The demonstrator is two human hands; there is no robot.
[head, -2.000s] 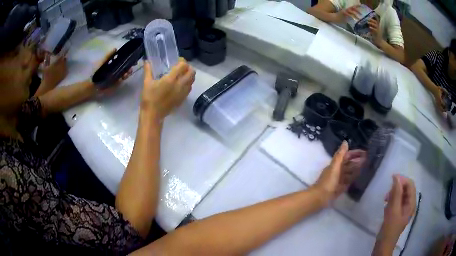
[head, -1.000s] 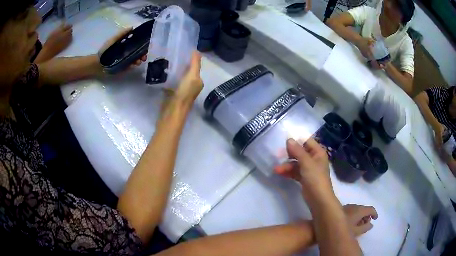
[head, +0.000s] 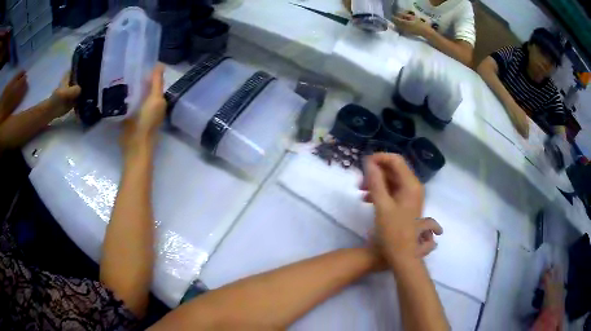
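Note:
Two joined units of clear oval container and black ribbed collar lie side by side on the table: the left one [head: 206, 92] and the right one [head: 264, 123]. Neither is touched by my hands. My right hand [head: 391, 178] is raised right of them, blurred, fingers bent and apart, nothing visible in it. My left hand [head: 428, 236] is behind my right wrist, partly hidden, with loosely curled fingers and nothing visible in it. Small dark fittings [head: 337, 154] lie in a loose pile left of my right hand.
Black cup-shaped housings [head: 357, 123] stand beyond my right hand. The dark handled part [head: 308, 115] lies beside the right unit. At left a neighbour's hands hold a clear container [head: 129, 61] and black collar [head: 87, 81]. Two upright units [head: 428, 90] stand behind. People sit across.
My right hand has let go of the joined unit after laying it beside the other, and moved back right across my left arm. The neighbour's container and collar have come together.

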